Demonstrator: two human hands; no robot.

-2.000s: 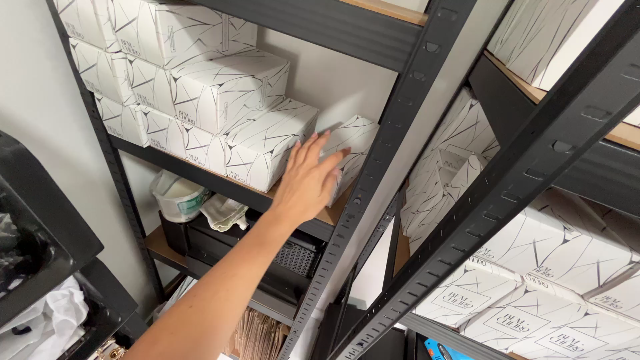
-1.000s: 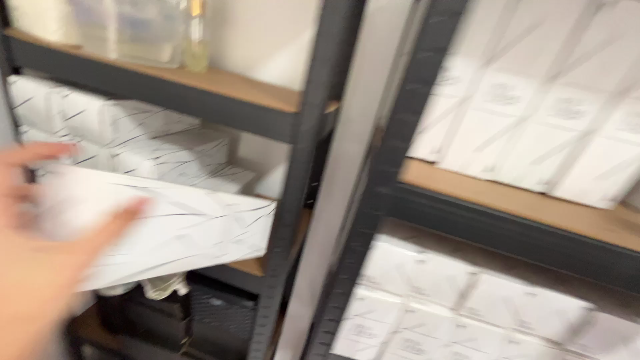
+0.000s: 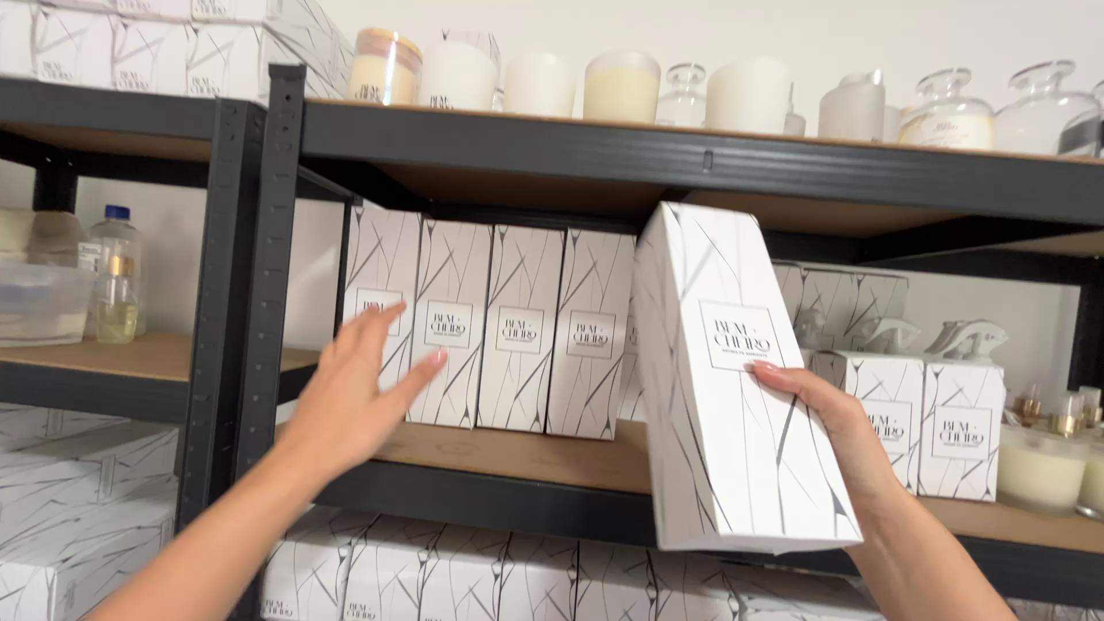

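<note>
My right hand (image 3: 828,414) grips a tall white cardboard box (image 3: 733,379) with dark branching lines and a framed logo; the thumb lies on its front and the other fingers are hidden behind. The box leans in front of the middle shelf. My left hand (image 3: 371,379) is raised with fingers apart, holding nothing, in front of the leftmost of several matching boxes (image 3: 519,328) standing upright in a row on the shelf.
Candles in jars (image 3: 621,86) and glass bottles (image 3: 949,108) line the upper shelf (image 3: 690,155). Spray-topped boxes (image 3: 962,431) and a candle (image 3: 1039,466) stand at right. A metal upright (image 3: 267,302) is at left. More boxes (image 3: 466,569) lie below.
The view has swung up and right to another shelf. The tall box is now in my right hand, which was not seen before. One second ago a hand was at a white box on the left.
</note>
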